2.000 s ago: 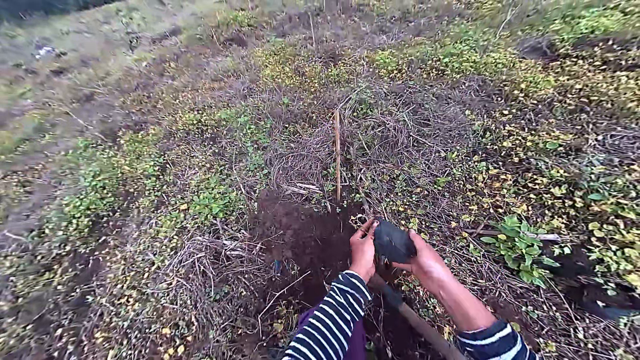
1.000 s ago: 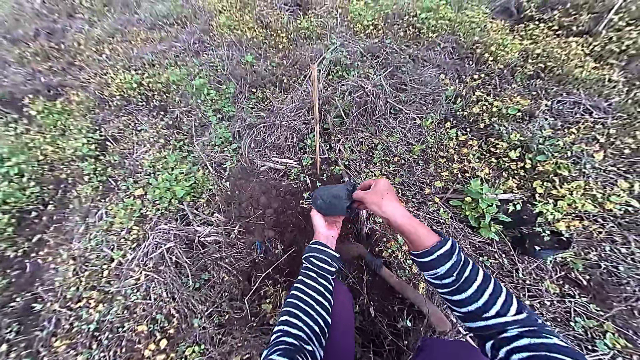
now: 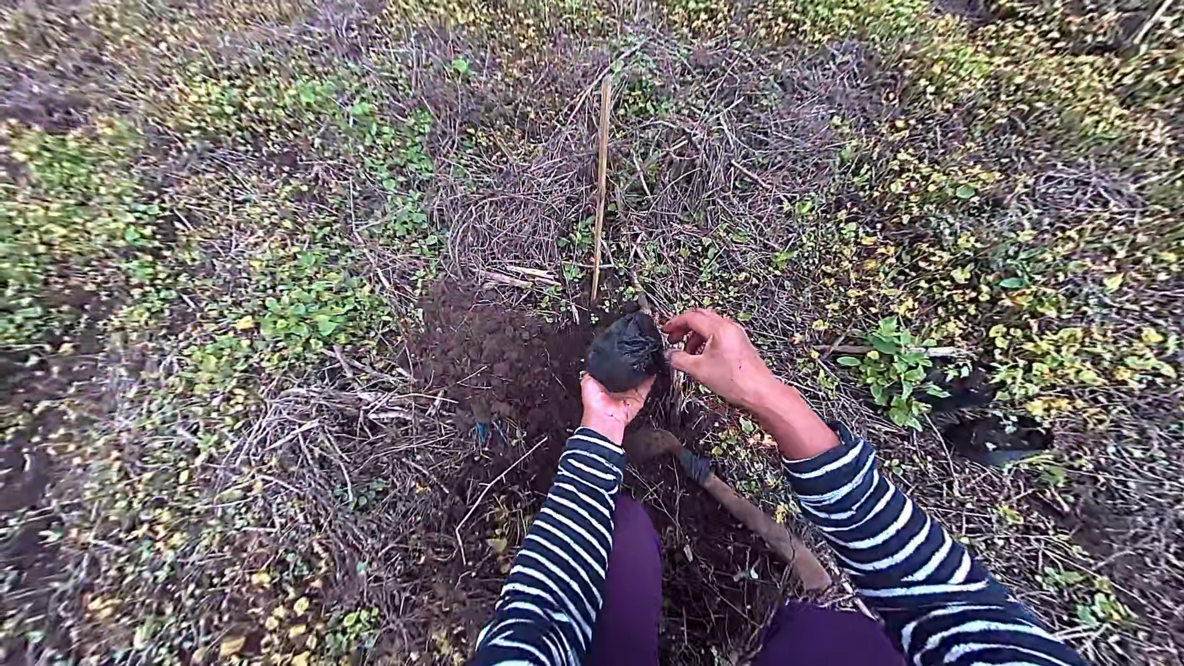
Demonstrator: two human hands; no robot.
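Observation:
A black plastic bag [image 3: 624,353], rounded and full, rests in the upturned palm of my left hand [image 3: 614,404] at the middle of the view. My right hand [image 3: 720,356] is at the bag's right side, thumb and forefinger bent close to its edge; whether they pinch the plastic is hard to tell. Below the hands lies a tool with a wooden handle [image 3: 763,532], wrapped with dark material near its upper end; its head is not clearly seen. Loose dark soil [image 3: 499,361] spreads under and to the left of the bag.
A thin wooden stake [image 3: 601,185] stands beyond the soil. Dry stems [image 3: 324,425] and low yellow-green plants surround the dug patch. A leafy green plant [image 3: 895,370] grows at the right, near a dark plastic item [image 3: 997,439] on the ground. My knees in purple trousers are at the bottom.
Two seconds ago both hands were around the bag. My left hand now supports it from below, and my right hand is at its right side. The view has shifted.

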